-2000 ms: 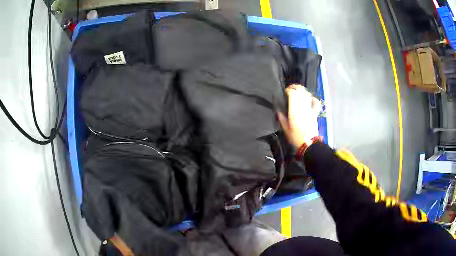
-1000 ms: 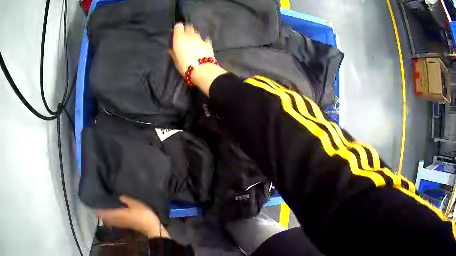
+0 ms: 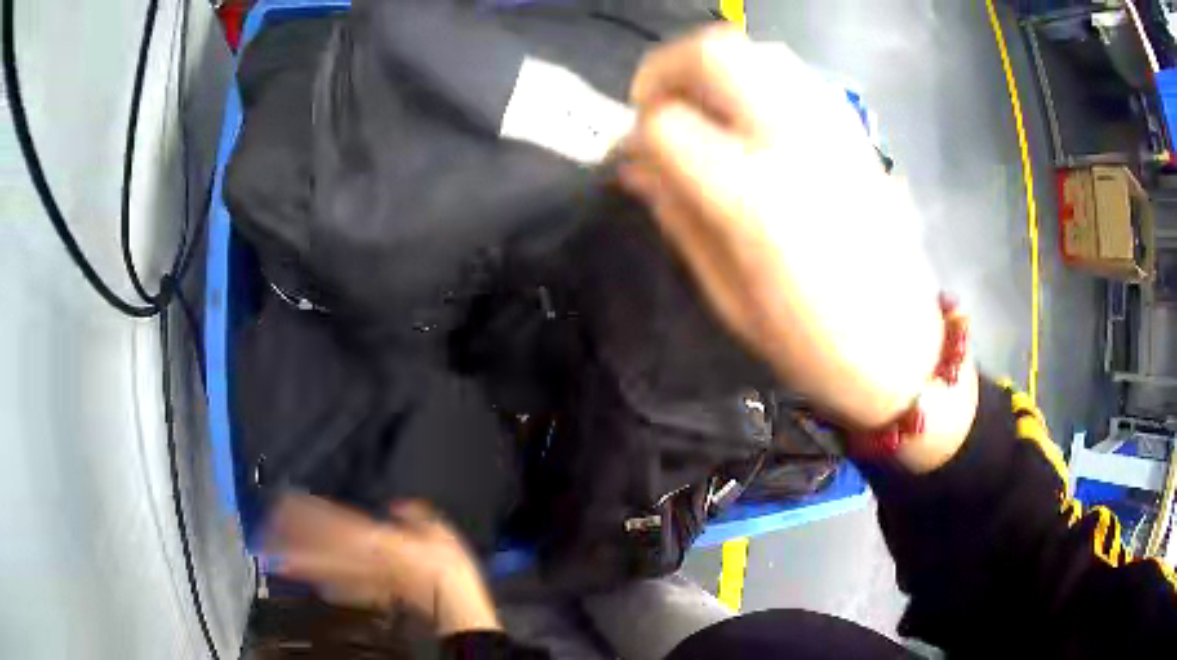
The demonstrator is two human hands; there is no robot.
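A black fabric bag (image 3: 426, 168) with a white label (image 3: 564, 111) is lifted above the crate. My right hand (image 3: 774, 219) pinches it by the cloth beside the label, close to the camera. My left hand (image 3: 374, 554) is blurred at the crate's near left edge, over dark cloth; whether it grips anything cannot be told. More black bags (image 3: 697, 426) fill the blue crate (image 3: 222, 387), some with thin pale edges. The held bag hides the crate's far part.
Black cables (image 3: 161, 299) hang at the left. A grey floor with a yellow line (image 3: 1033, 258) lies to the right. A brown carton (image 3: 1105, 222) and a white frame (image 3: 1120, 451) stand at the far right.
My right hand has moved right and up towards the camera, now holding a labelled bag. My left hand stays near the near left corner, shifted slightly right.
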